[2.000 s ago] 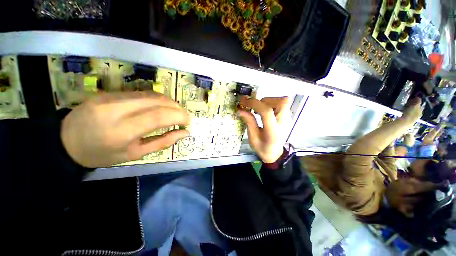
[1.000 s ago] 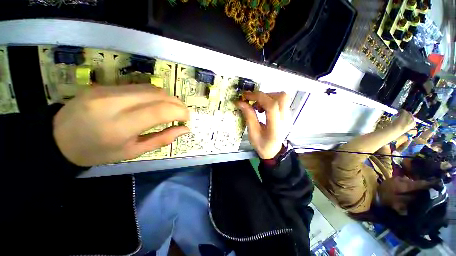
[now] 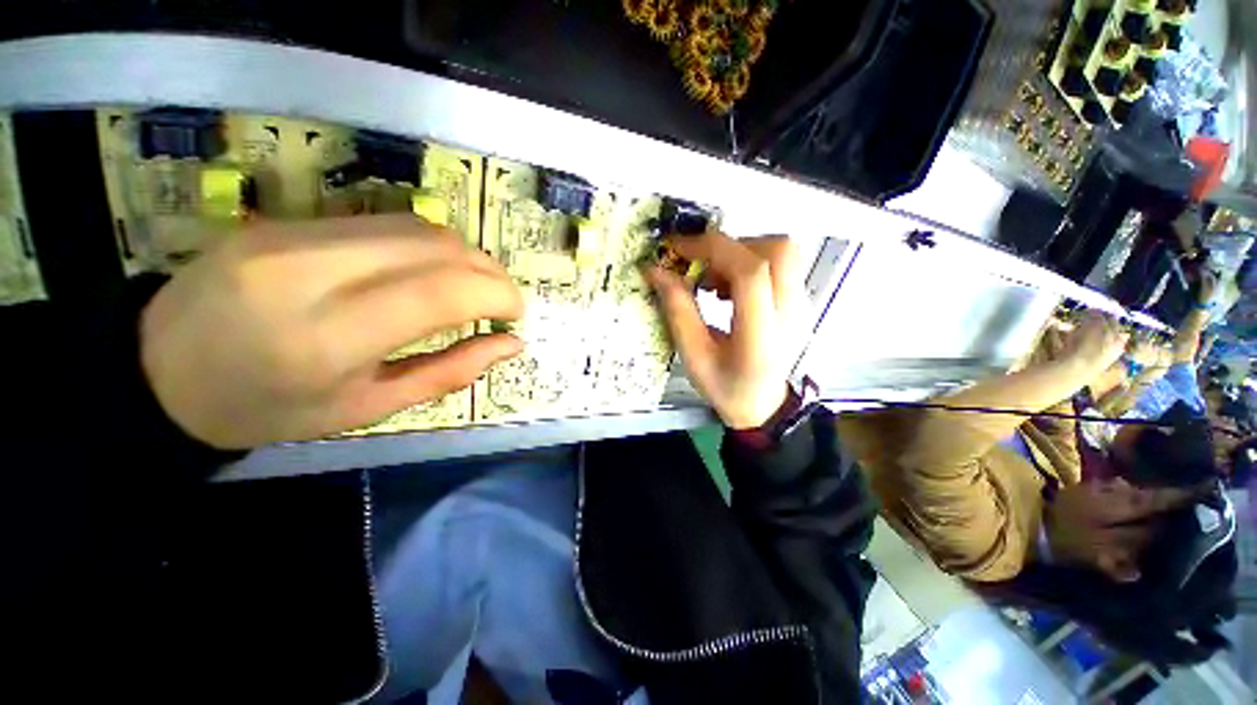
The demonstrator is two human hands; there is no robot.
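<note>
Pale yellow circuit boards (image 3: 552,351) lie side by side between the rails, with black blocks (image 3: 563,194) and yellow blocks (image 3: 589,244) along their far edge. My right hand (image 3: 731,324) is over the rightmost board. Its thumb and finger close on a small ring coil (image 3: 670,258) at the board, below a black block; whether the coil is seated cannot be told. My left hand (image 3: 331,331) lies over the boards on the left, fingers slightly apart, with nothing visible in it; its underside is hidden.
A black bin with orange ring coils (image 3: 710,48) stands beyond the far rail (image 3: 345,99). Another black bin (image 3: 882,103) is right of it. The near rail (image 3: 552,434) runs before my lap. Another person's arm (image 3: 1006,393) reaches in at the right. A thin cord runs from my right wrist.
The view has shifted, so the boards and bins sit higher in it. My right thumb and finger stay at the coil with small movements. My left hand stays over the boards.
</note>
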